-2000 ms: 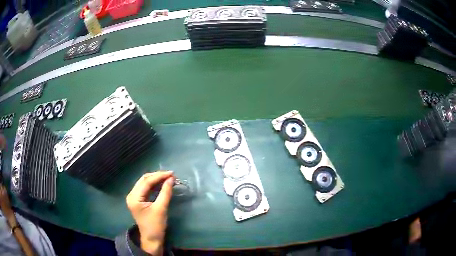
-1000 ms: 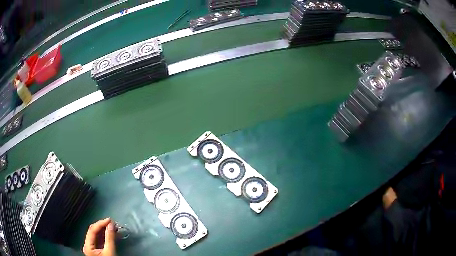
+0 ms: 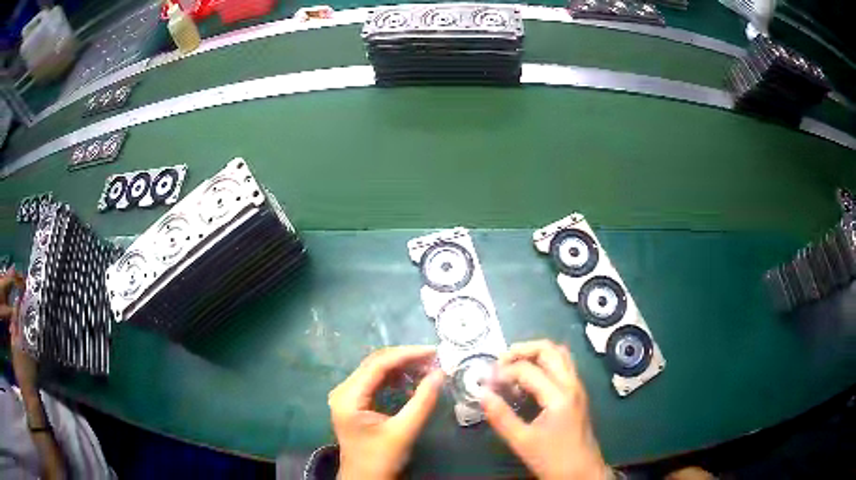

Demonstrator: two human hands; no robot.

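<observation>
A silver three-ring plate (image 3: 463,319) lies in front of me. Its far seat has a dark ring, its middle seat looks all silver, and its near seat is partly hidden by my fingers. My left hand (image 3: 389,403) is at the plate's left edge, thumb and finger close together. My right hand (image 3: 544,403) has blurred fingertips over the near seat. Whether either hand grips a small part cannot be told. A second plate (image 3: 601,300) with three black rings lies to the right, untouched. A tall plate stack (image 3: 211,262) stands to the left.
Another plate stack (image 3: 441,47) stands on the far metal strip. A neighbour's stack (image 3: 70,291) leans at far left beside a person's arm (image 3: 33,403). A black-ringed plate (image 3: 141,187) lies behind the left stack. Dark stacks (image 3: 774,80) stand at far right. A squeeze bottle (image 3: 183,30) stands by red trays (image 3: 246,7).
The view swung right and came back. My left hand has moved right to the middle plate's edge. My right hand has come into view over that plate's near seat.
</observation>
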